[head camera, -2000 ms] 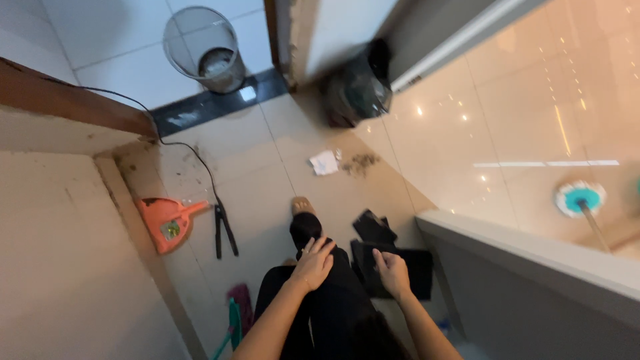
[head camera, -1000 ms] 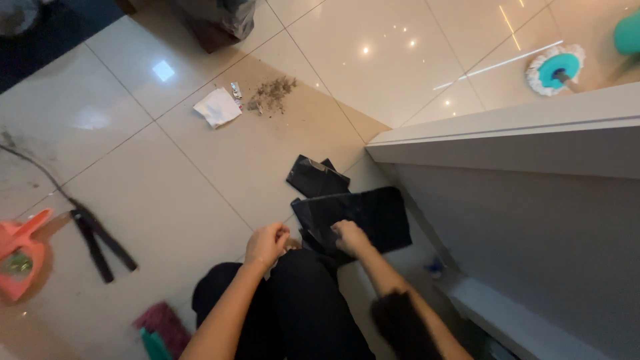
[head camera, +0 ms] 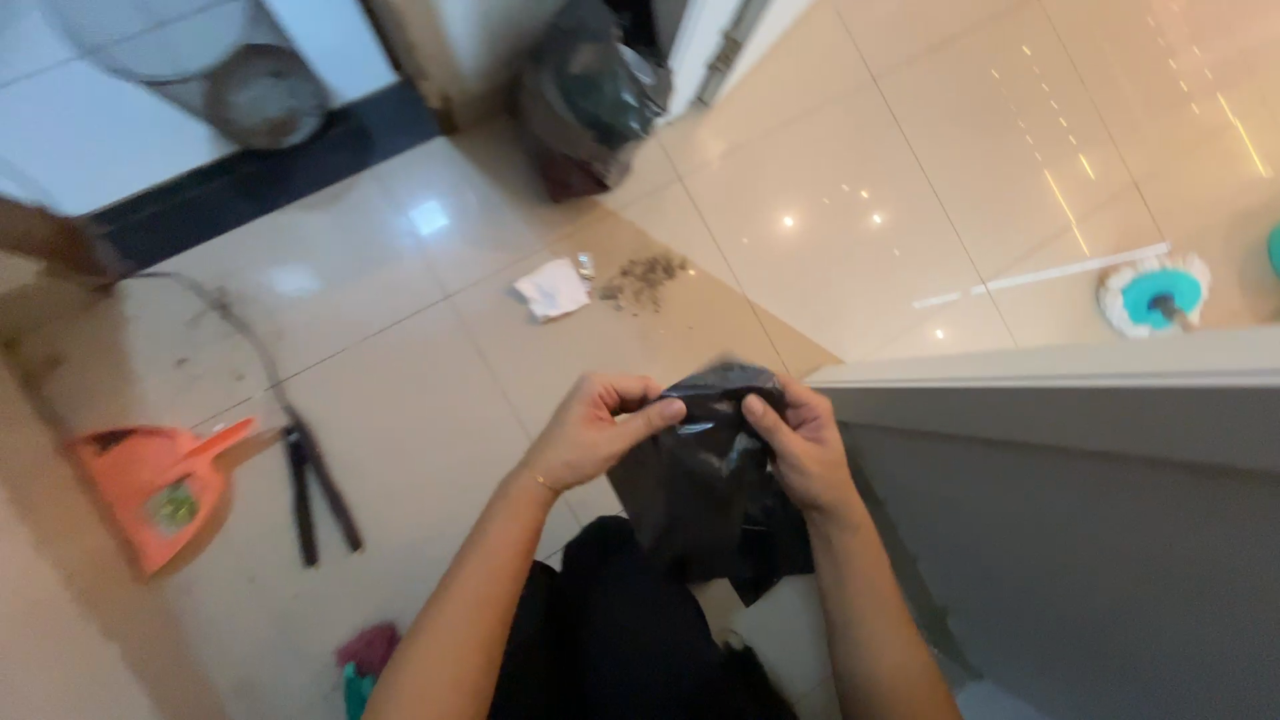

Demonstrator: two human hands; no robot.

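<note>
A black plastic bag (head camera: 690,490) hangs between my two hands, in front of my knees. My left hand (head camera: 605,425) pinches its upper left edge between thumb and fingers. At the upper right edge my right hand (head camera: 800,440) grips it the same way. More black plastic lies or hangs below, partly hidden behind the held bag. Beyond my hands, a crumpled white paper (head camera: 555,289) rests on the tiles beside a small heap of dirt (head camera: 643,282).
An orange dustpan (head camera: 160,480) and a black hair straightener (head camera: 310,480) with a cord lie at left. A lined bin (head camera: 590,110) and a wire-mesh basket (head camera: 265,100) stand ahead. A round mop head (head camera: 1155,295) is beyond the grey partition (head camera: 1080,540) at right.
My hands have risen from the black plastic near the floor, and both now hold a black bag in front of me. In the earlier frames the black pieces lay beside my legs.
</note>
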